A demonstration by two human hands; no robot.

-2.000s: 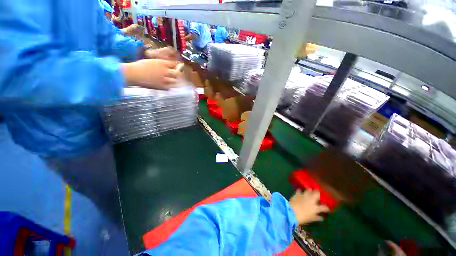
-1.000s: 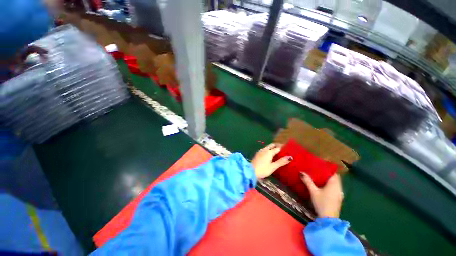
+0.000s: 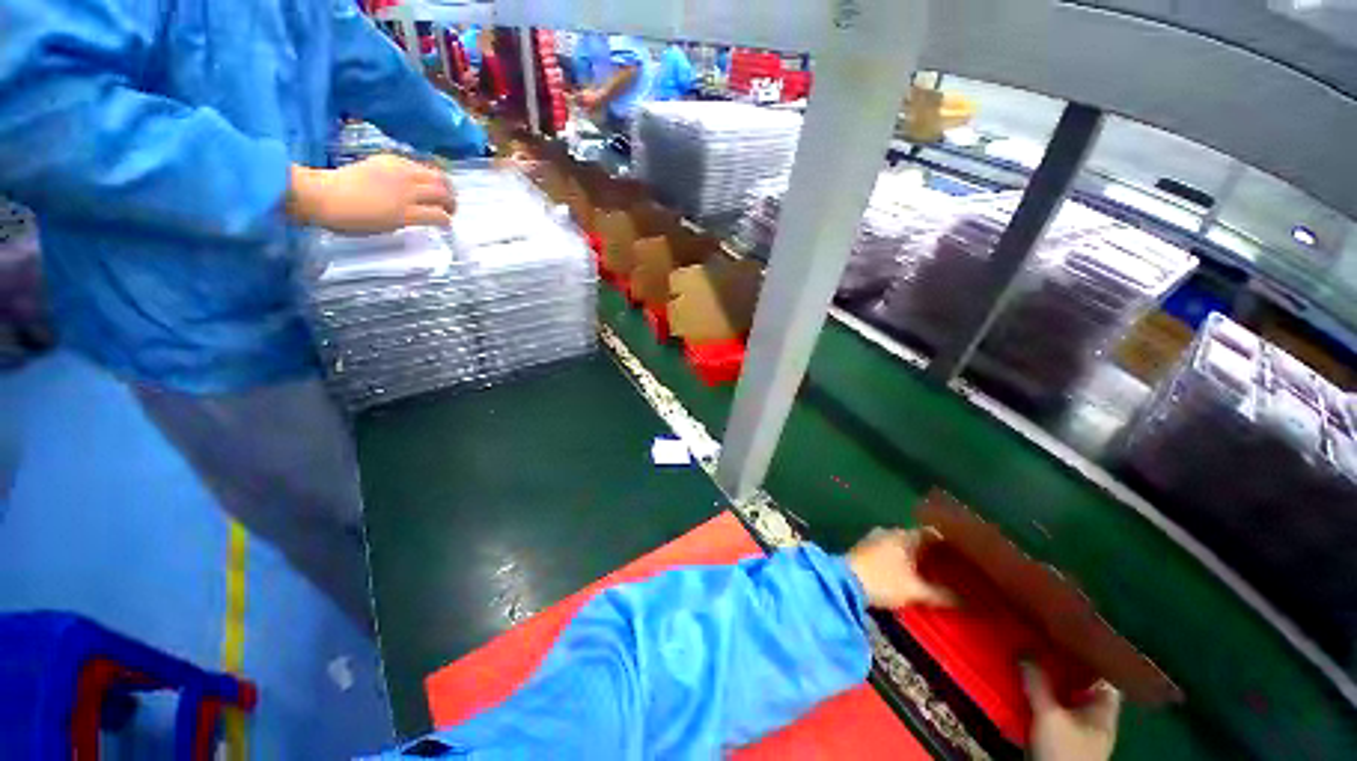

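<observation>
A red gift box [image 3: 975, 654] with its brown lid [image 3: 1049, 595] standing open lies on the green conveyor belt [image 3: 878, 431] at the lower right. My left hand [image 3: 893, 570] is at the box's far left corner, fingers over its edge. My right hand [image 3: 1075, 721] is at its near right end, thumb on the red part, partly cut off by the lower edge. Both hands are somewhat blurred. Whether a separate insert lies in the box cannot be told. The red work mat [image 3: 833, 732] is partly under my left sleeve.
A grey upright [image 3: 796, 268] stands at the table's edge, with a paper slip [image 3: 671, 451] beside it. More open boxes [image 3: 700, 305] line the belt beyond. A worker in blue stands left at clear plastic trays [image 3: 462, 305]. Packed tray stacks [image 3: 1250, 431] stand at right. A blue stool [image 3: 90, 669] is lower left.
The view has swung left. The box and both hands now show lower and farther right. The box's red part, raised between my hands a second ago, now shows lower against the brown lid.
</observation>
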